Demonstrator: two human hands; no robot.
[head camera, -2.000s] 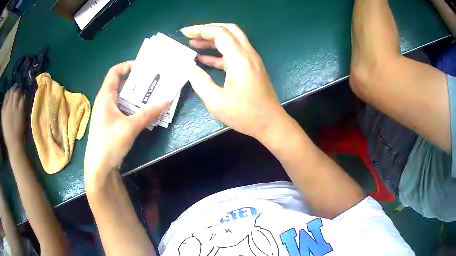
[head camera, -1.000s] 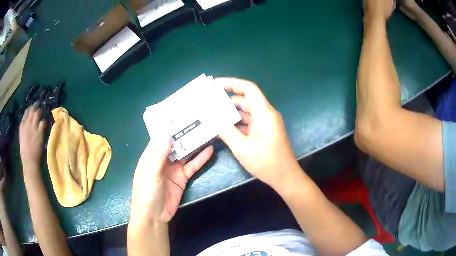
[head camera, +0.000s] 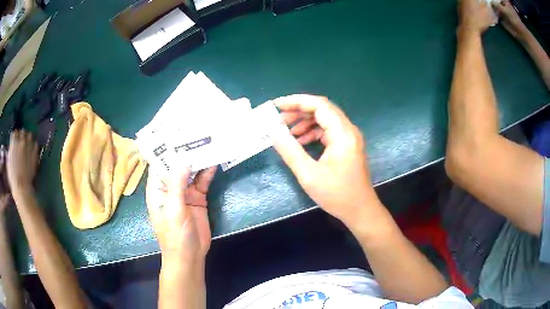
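Observation:
White leaflets (head camera: 199, 124) with small black title bars and fine print are spread in a loose fan between my two hands, above the green table. My left hand (head camera: 181, 202) holds them at their lower left edge, with the thumb on top and the fingers underneath. My right hand (head camera: 328, 154) pinches the rightmost leaflet (head camera: 256, 130) between thumb and fingers, and it overlaps the others. How many leaflets there are cannot be told.
A yellow-orange cloth (head camera: 93, 172) lies left on the green table (head camera: 374, 78). Open black boxes (head camera: 166, 39) with white inserts stand at the far side. Dark small parts (head camera: 60, 93) lie near another person's hand (head camera: 23, 160). Another person's arm (head camera: 473, 108) is at right.
The leaflets have gone from a fairly neat stack to a wide fan, with one drawn out to the right. My right hand has moved slightly right. The camera view has shifted.

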